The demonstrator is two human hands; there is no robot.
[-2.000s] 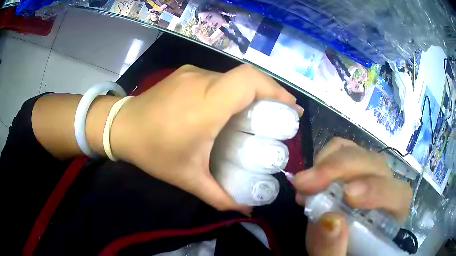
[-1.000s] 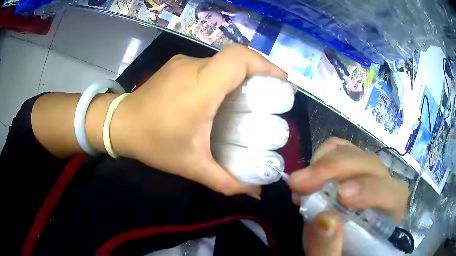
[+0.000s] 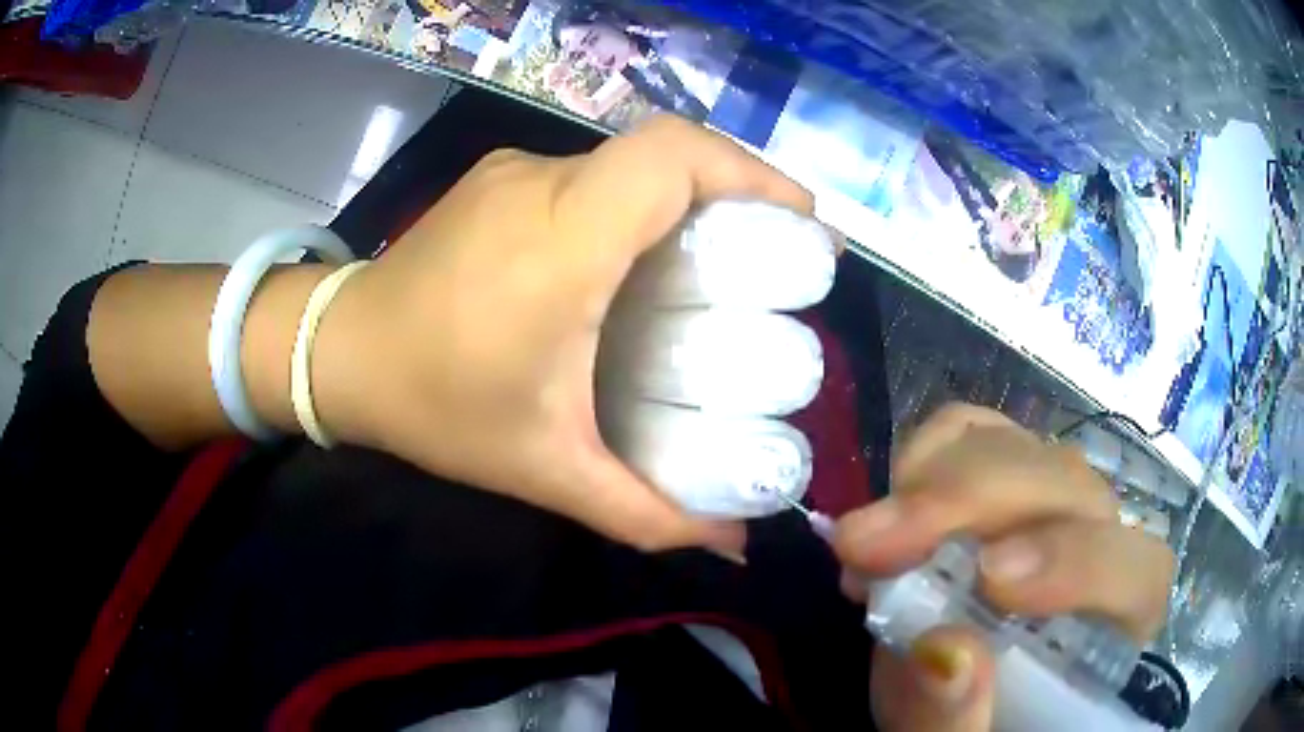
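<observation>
My left hand [image 3: 486, 329] grips three white plastic housings [image 3: 729, 358] stacked side by side over my lap, their oval ends facing right. My right hand [image 3: 1015, 529] holds a translucent glue syringe [image 3: 1051, 665] with a black part [image 3: 1161, 689] at its rear. The thin needle [image 3: 801, 506] with its pale pinkish base points left, and its tip is at the end face of the lowest housing. Whether it touches cannot be told for sure. The far sides of the housings are hidden in my left palm.
A table edge [image 3: 915, 272] with printed photo sheets runs diagonally behind my hands. Blue trays [image 3: 944, 107] and clear plastic trays [image 3: 1130, 65] lie at the back right. More clear plastic is at the right, beside a thin dark cord. Pale tiled floor [image 3: 243, 129] shows at upper left.
The left hand with the housings has moved up and turned slightly. The needle has gone from the middle housing's end to the lowest one's. The right hand has barely shifted.
</observation>
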